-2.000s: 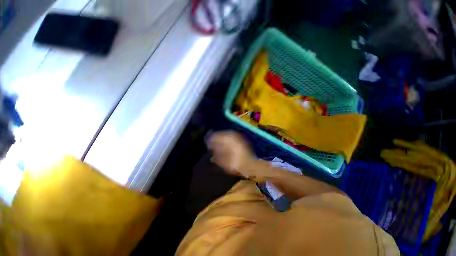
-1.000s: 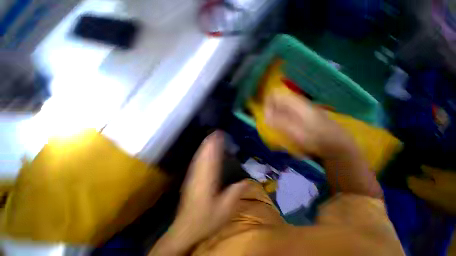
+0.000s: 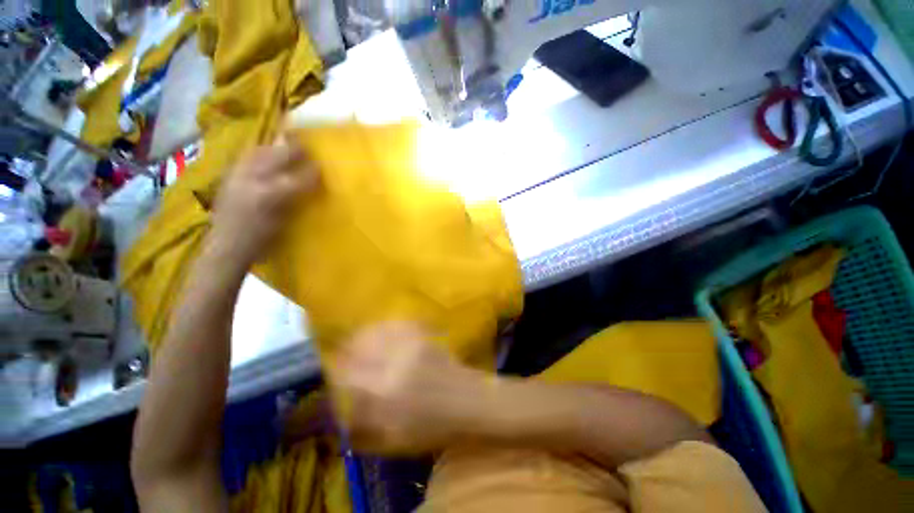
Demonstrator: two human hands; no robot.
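Note:
A mustard-yellow fabric piece (image 3: 391,230) hangs between my hands over the front edge of the white table. My left hand (image 3: 266,190) pinches its upper left corner. My right hand (image 3: 396,386) is blurred and lies at its lower part; its fingers are closed on the fabric. The sewing machine (image 3: 611,12) stands behind, its needle area in white glare. Another yellow piece (image 3: 641,366) lies by my right forearm, near my lap.
A black phone (image 3: 593,66) lies under the machine arm. Red-handled scissors (image 3: 779,117) and green-handled ones (image 3: 822,132) lie at the table's right. A green basket (image 3: 752,391) holds yellow pieces. Yellow fabric (image 3: 246,45) is heaped at left. Another machine (image 3: 60,311) stands far left.
The view has swung left to the machine. Both hands have come from the basket side to the table and now hold the yellow fabric piece. Another yellow piece now lies near my lap.

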